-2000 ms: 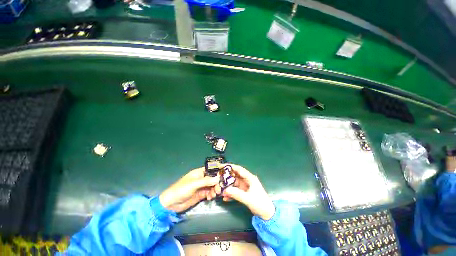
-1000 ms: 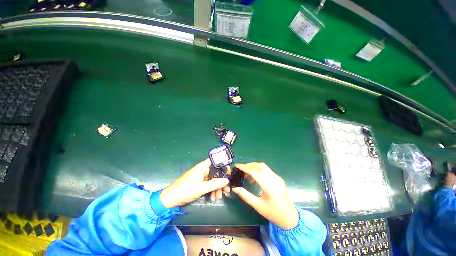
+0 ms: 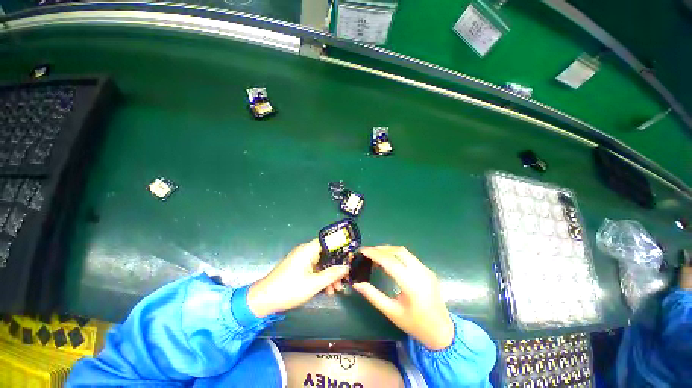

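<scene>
My left hand (image 3: 292, 282) holds a black rounded-square watch case assembly (image 3: 338, 238) with a pale yellow face inside, its open side up. My right hand (image 3: 406, 292) holds a dark, plain square piece (image 3: 360, 267) between thumb and fingers, right beside the case's lower right side. The fingertips of both hands are close together, and I cannot tell whether the dark piece touches the case. Just beyond the case, a small unit with a pale square (image 3: 352, 203) and a dark part lies on the green bench (image 3: 228, 220).
Two open units (image 3: 259, 103) (image 3: 382, 142) lie farther back, and a pale square part (image 3: 161, 188) lies left. Large black trays (image 3: 57, 189) stand left, yellow trays (image 3: 45, 352) lower left. A clear blister tray (image 3: 545, 254), plastic bag (image 3: 633, 246) and parts tray (image 3: 548, 360) are right. Another person's sleeve (image 3: 668, 333) shows.
The case has tilted in my left hand and now shows its yellow inside. My right hand has turned from the metallic-looking piece to showing a dark square. The view has shifted, moving bench items in the picture.
</scene>
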